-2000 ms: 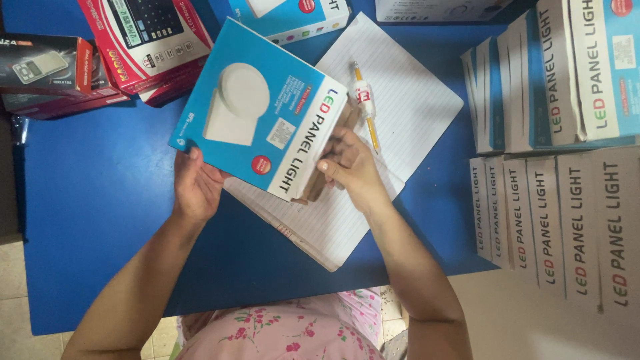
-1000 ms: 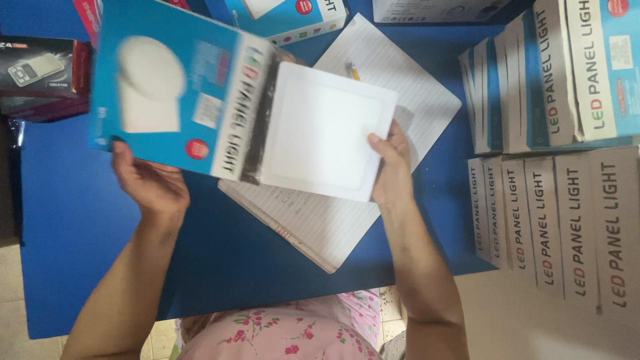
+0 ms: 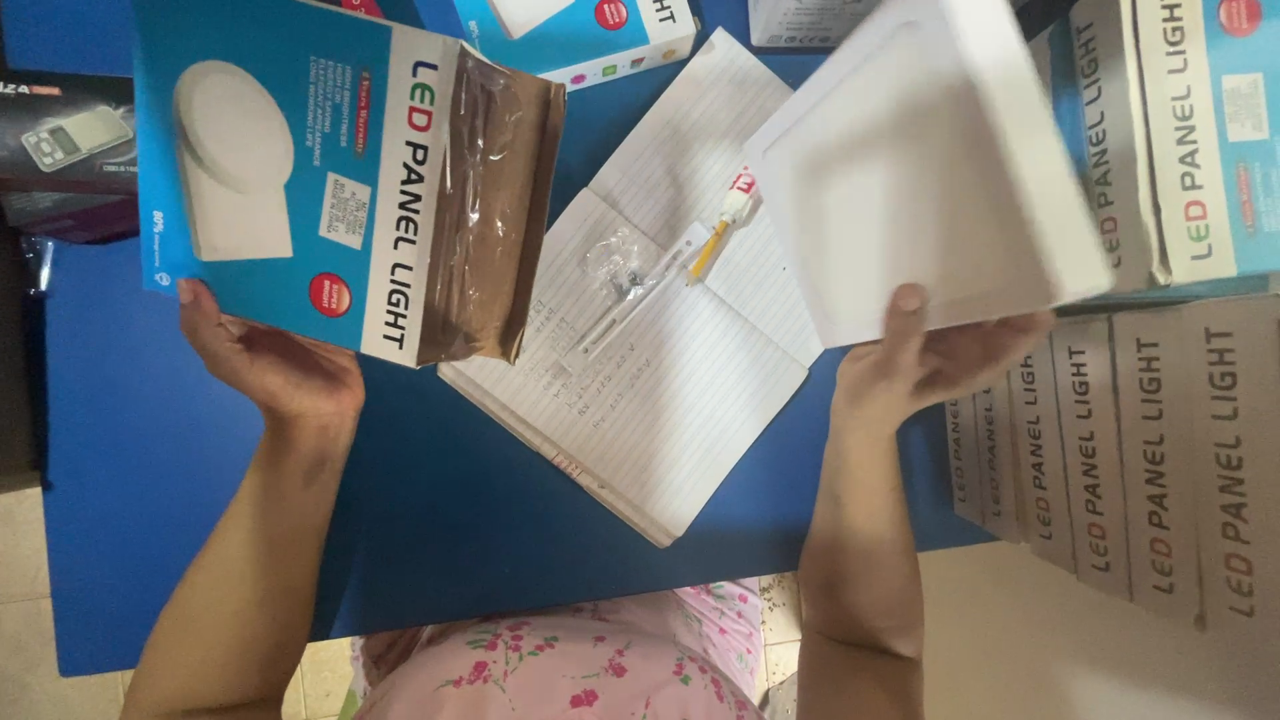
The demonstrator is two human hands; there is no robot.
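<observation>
My left hand [image 3: 275, 360] holds a blue and white LED panel light box [image 3: 300, 160] by its lower edge, with the open brown cardboard end toward the right. In my right hand [image 3: 930, 350] is a white square LED panel light [image 3: 900, 170], tilted, thumb on its face. Between them an open lined notebook [image 3: 660, 440] with handwriting lies on the blue table. On its pages rest a small clear plastic bag with screws [image 3: 622, 265], a white metal bracket strip [image 3: 640, 290] and a yellow pencil [image 3: 708, 250] near a white and red item [image 3: 739, 195].
Several LED panel light boxes [image 3: 1160, 440] stand in a row at the right, with more boxes [image 3: 1215, 130] above them. Another such box [image 3: 620, 40] lies at the top of the blue table [image 3: 440, 520]. A dark pocket scale box [image 3: 70, 140] is at the left.
The panel light has come fully out of the box and moved right in my right hand. The bag with screws and the bracket strip now show on the notebook.
</observation>
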